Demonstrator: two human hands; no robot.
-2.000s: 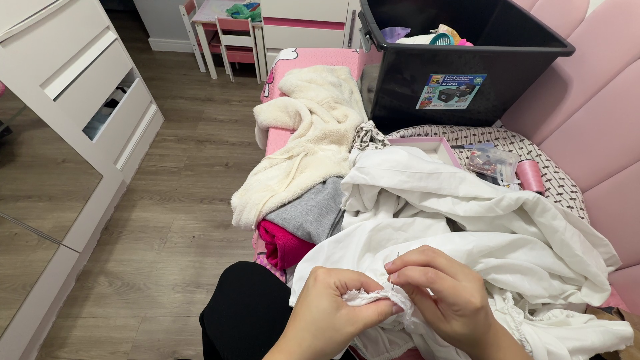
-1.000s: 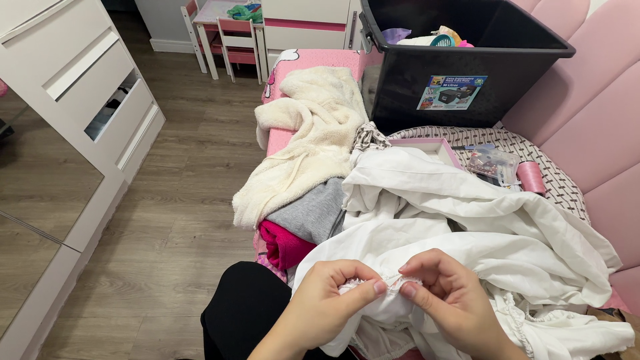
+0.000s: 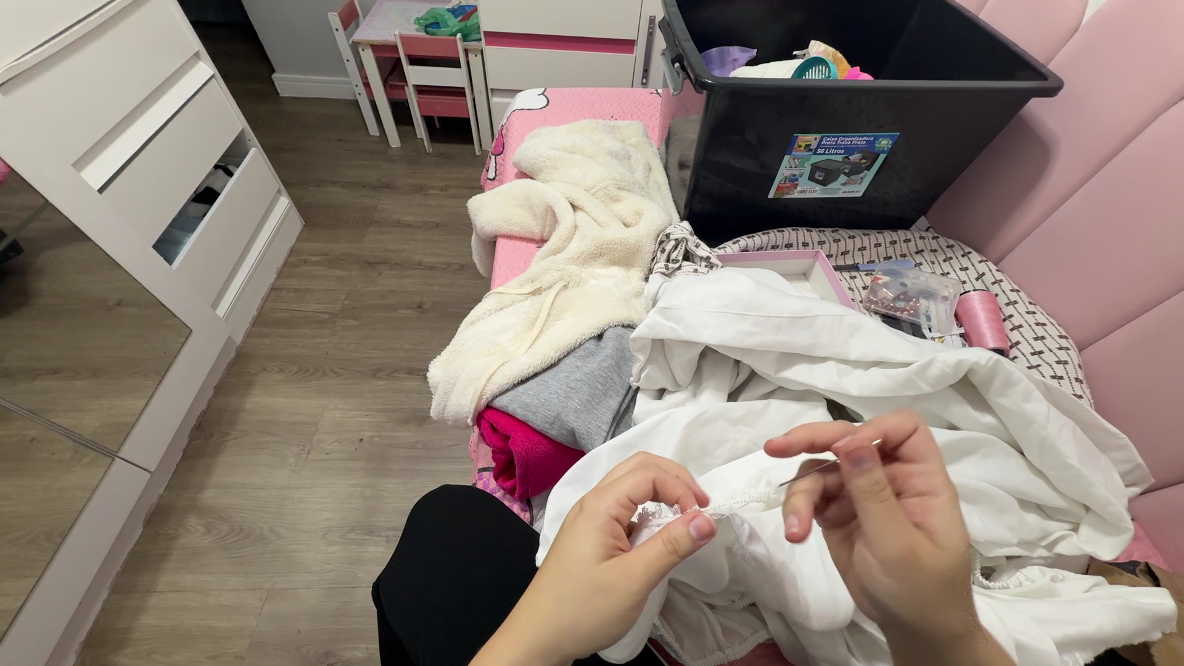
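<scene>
A large white cloth (image 3: 805, 342) lies bunched over the bed and my lap. My left hand (image 3: 638, 546) pinches its gathered edge between thumb and fingers. To the right, my right hand (image 3: 879, 518) holds a thin sewing needle (image 3: 828, 464) between thumb and index finger, its tip pointing down and left toward the edge. Any thread on the needle is too fine to make out. Beyond the cloth stand a spool of pink thread (image 3: 982, 322) and a clear plastic case (image 3: 916, 294) of small items, near an open pink-edged box (image 3: 823, 277).
A black storage bin (image 3: 832, 148) holding mixed items stands at the back of the bed. A cream fleece garment (image 3: 573, 250), a grey cloth (image 3: 573, 388) and a magenta cloth (image 3: 523, 453) lie at the left edge. A white dresser (image 3: 139, 166) has one drawer partly out.
My right hand has moved away from my left hand and lifted, with the needle now plainly seen in its fingers. My left hand still pinches the cloth edge.
</scene>
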